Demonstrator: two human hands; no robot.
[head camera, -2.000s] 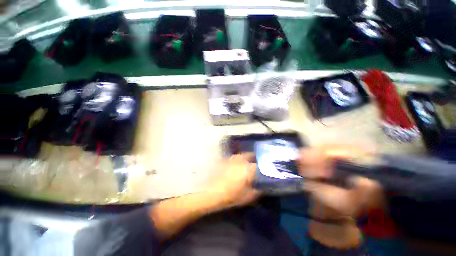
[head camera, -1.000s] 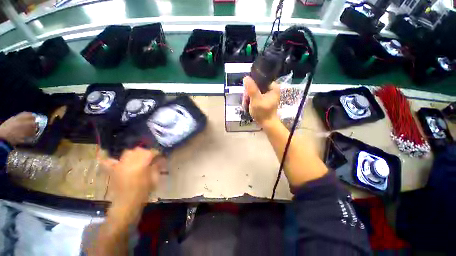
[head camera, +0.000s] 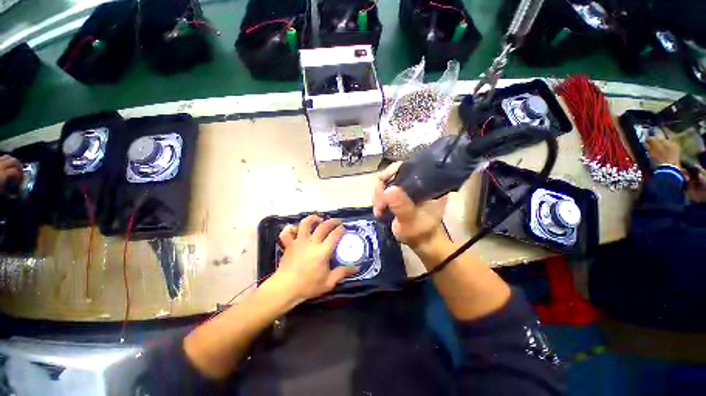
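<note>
A black speaker shell (head camera: 391, 267) lies on the bench in front of me with a silvery speaker driver (head camera: 352, 249) in it, its round magnet up. My left hand (head camera: 311, 255) rests on the driver's left side, fingers spread on it. My right hand (head camera: 414, 210) is wrapped around the black electric screwdriver (head camera: 437, 168), above and right of the shell. The screwdriver is tilted; its tip is hidden by my hand. Its cord loops to the right.
The screw feeder (head camera: 343, 116) and bag of screws (head camera: 419, 116) stand behind. Shells with drivers lie left (head camera: 152, 174) and right (head camera: 542, 209), near a red wire bundle (head camera: 596, 131). Rear cabinets (head camera: 271, 35) sit on the green belt. Other people's hands show at both edges.
My left hand has moved right from the left-hand shells, and a shell with driver now lies in front of me. My right hand has brought the screwdriver down from the feeder, towards me.
</note>
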